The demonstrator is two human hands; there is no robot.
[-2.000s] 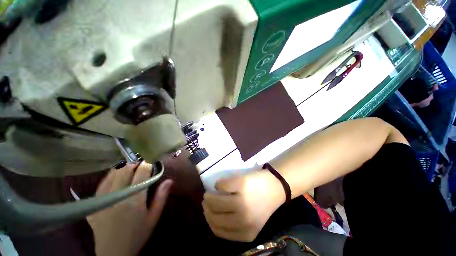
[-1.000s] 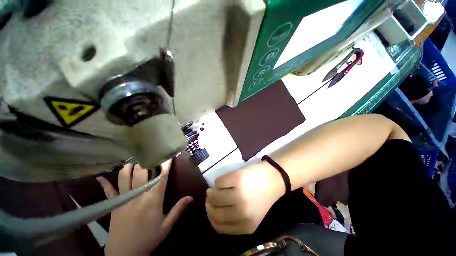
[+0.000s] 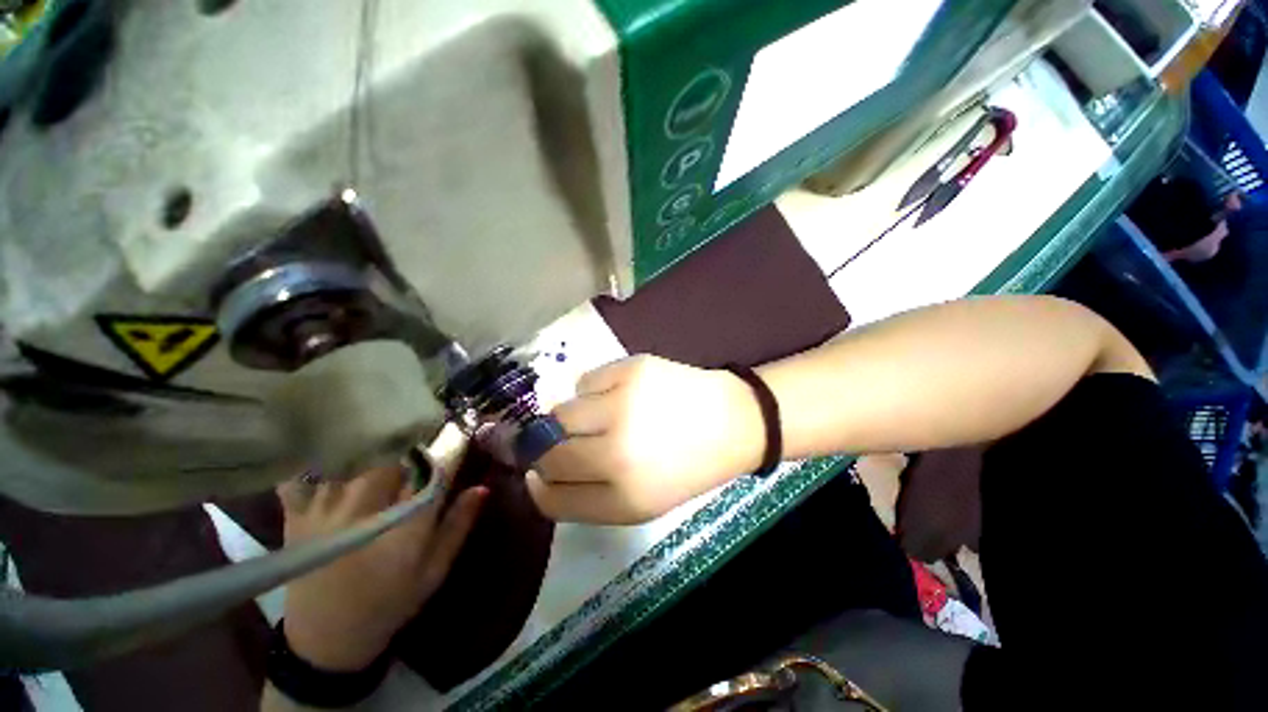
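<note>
Dark brown fabric (image 3: 490,591) lies under the needle area and hangs toward the table's front edge. My left hand (image 3: 364,549) is on this fabric left of the needle, fingers partly hidden behind the curved guard bar. My right hand (image 3: 633,438) is at the presser foot area (image 3: 490,390), its fingertips at a small dark block (image 3: 538,441) beside the foot; whether they grip it or the fabric edge I cannot tell. A near-square brown fabric piece (image 3: 730,295) lies right of the needle under the control panel.
The cream machine head (image 3: 473,167) and green control panel (image 3: 681,84) fill the upper view. The curved guard bar (image 3: 209,598) crosses the lower left. Thread snips (image 3: 960,167) lie on the table at right. Blue crates (image 3: 1224,320) stand beyond the table's green edge (image 3: 612,591).
My right hand has moved up from the table's front edge to the presser foot. My left hand's fingers have drawn closer together near the needle. The view has shifted slightly.
</note>
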